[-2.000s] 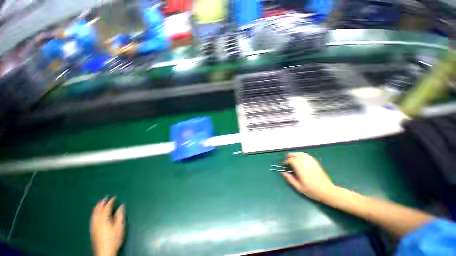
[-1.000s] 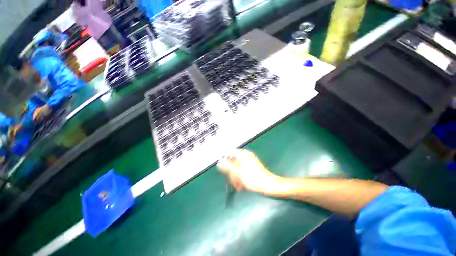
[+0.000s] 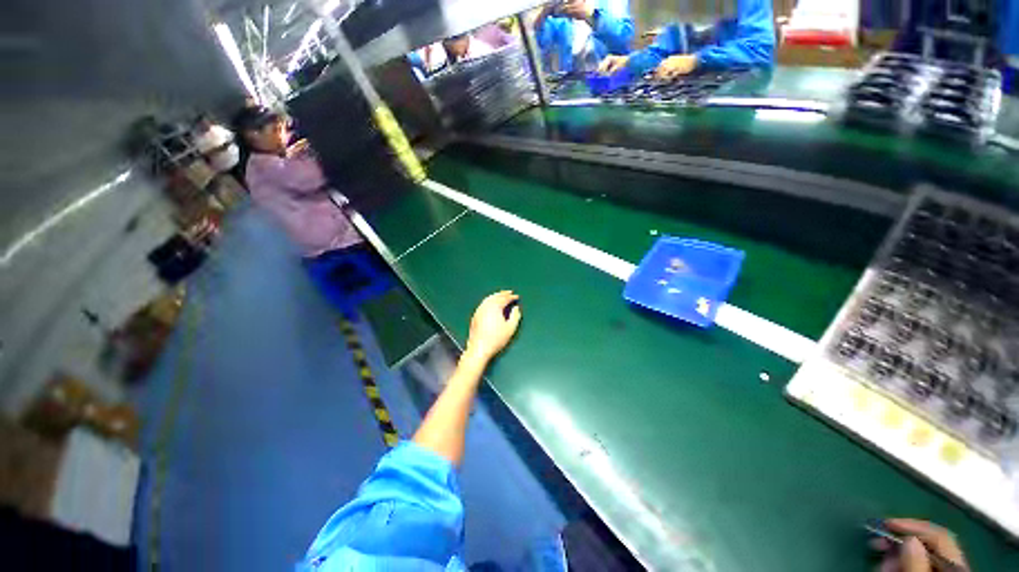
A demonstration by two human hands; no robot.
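My left hand (image 3: 493, 325) is over the green bench (image 3: 626, 413), its fingers curled. A small dark spot shows at its fingertips; I cannot tell if it is a held piece or a gap. My right hand (image 3: 925, 545) is at the bottom right, cut off by the edge, with thin tweezers (image 3: 881, 532) in its fingertips. A blister tray of small black ringed modules (image 3: 933, 324) lies on the white board (image 3: 832, 391) at the right. An open blue bin (image 3: 684, 279) with tiny scraps sits on the white stripe.
A yellow-wrapped post (image 3: 399, 145) stands at the bench's far left end. A person in pink (image 3: 293, 192) is beyond the left edge. Workers in blue sleeves (image 3: 715, 50) are across the line. More trays (image 3: 922, 92) are at the upper right. Blue floor (image 3: 268, 391) lies to the left.
The view has swung left: the foam trays have left the picture and the post now shows at upper left. My left hand has come into view; my right hand now shows at the bottom right.
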